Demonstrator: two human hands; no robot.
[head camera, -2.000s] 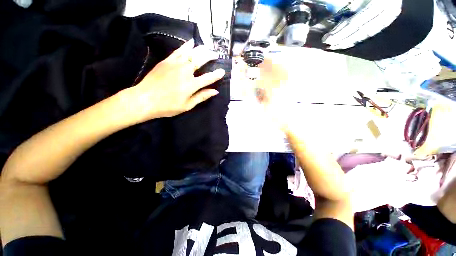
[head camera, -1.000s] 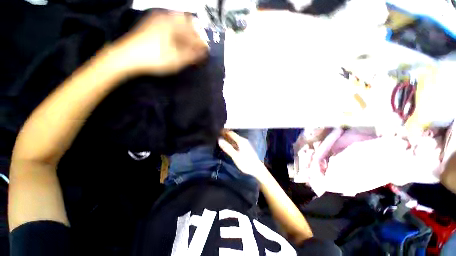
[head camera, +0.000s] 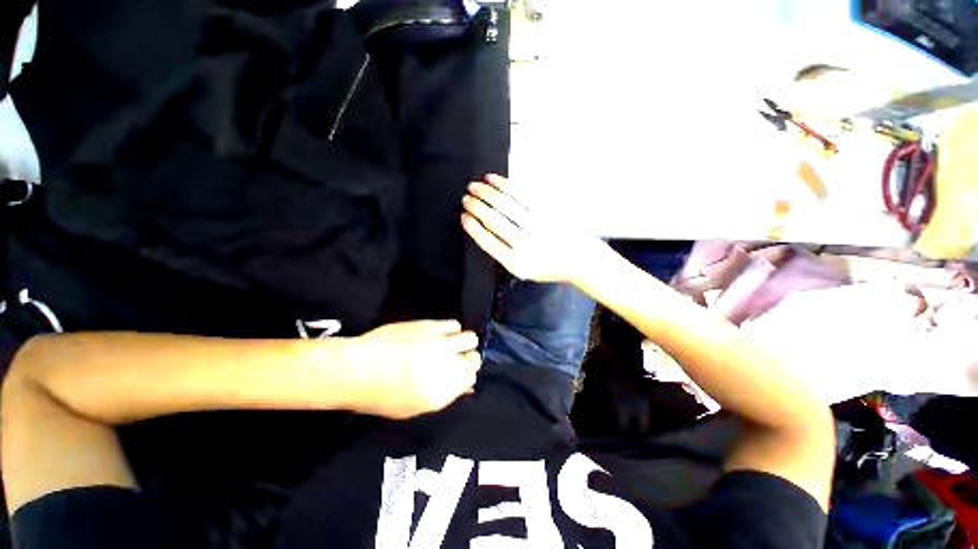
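Note:
A large black garment (head camera: 215, 161) spreads over the left of the table and the lap. Its straight right edge runs from the presser foot (head camera: 490, 24) at the top down to the lap. A pale stitched line (head camera: 349, 99) shows on it. My left hand (head camera: 418, 367) is closed on the lower end of the black edge, near my lap. My right hand (head camera: 515, 231) lies with fingers extended on the edge at the table's front; whether it pinches the cloth cannot be told.
On the white table (head camera: 643, 129) at right lie thread snips (head camera: 799, 125), tan tape pieces (head camera: 812, 180) and dark red scissor handles (head camera: 909, 184). Pale pink fabric (head camera: 794, 311) is heaped right of my lap. A dark device with a blue edge (head camera: 924, 27) is at top right.
My left hand has come down from near the needle to the lap end of the edge. My right hand has moved up from the lap onto the edge. The view has shifted.

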